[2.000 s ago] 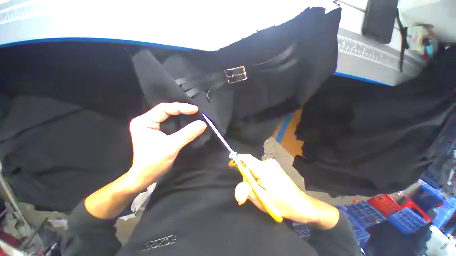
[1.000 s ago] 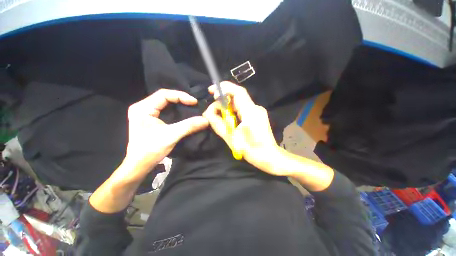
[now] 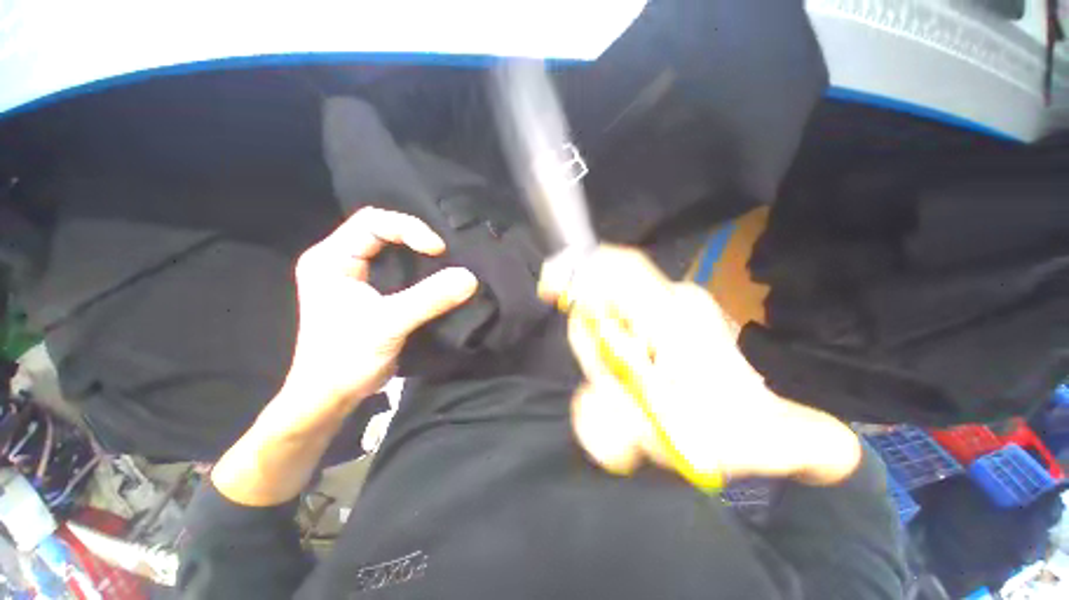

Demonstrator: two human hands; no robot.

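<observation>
My right hand is closed around the yellow handles of the scissors. Their blades are motion-blurred and point up and slightly left over the cloth, partly covering a small silver buckle. My left hand is at the left of centre, with thumb and index finger curved around a fold of the black garment panel. Black on black hides how much cloth it grips. The blades are apart from my left hand. Narrow black straps are hard to make out near the fold.
The white table with a blue-trimmed edge crosses the top. Black cloth hangs at the right and more lies at the left. Blue baskets and a red basket stand at the lower right.
My right hand first came up to the left hand's fingertips with the blades raised, then moved away right and down, still holding the scissors. My left hand has stayed nearly in place.
</observation>
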